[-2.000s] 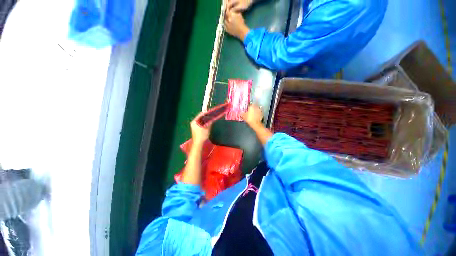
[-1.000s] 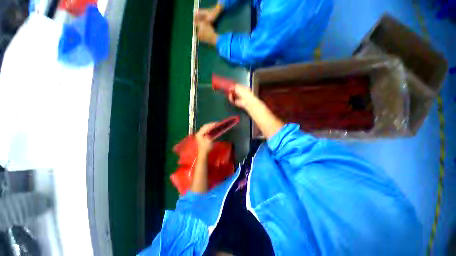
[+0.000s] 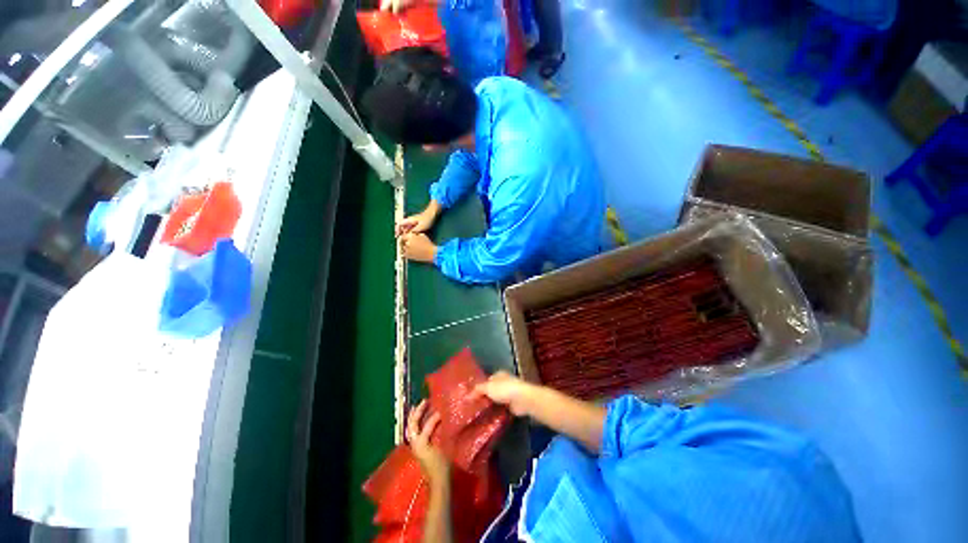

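Observation:
A flat red bubble bag [image 3: 456,382] lies between my hands over the dark green bench. My right hand [image 3: 507,392] pinches its right edge. My left hand [image 3: 422,433] is at its left side with fingers apart; whether it grips the bag is unclear. A loose pile of red bubble bags [image 3: 398,490] lies below, partly behind my left forearm. The packing carton [image 3: 647,255] stands to the right, filled with tight rows of thin red edges, with a small dark gap near its far right.
A worker in a blue smock [image 3: 541,175] leans over the bench ahead. Spare cartons [image 3: 785,191] stand beyond the packing carton. The green conveyor [image 3: 366,318] runs left of the pale strip. Red and blue bins [image 3: 207,286] sit on the white shelf.
The view has tilted up and shows more of the hall. My right hand has come back near my left, by a red bag. The small pouches held earlier no longer show.

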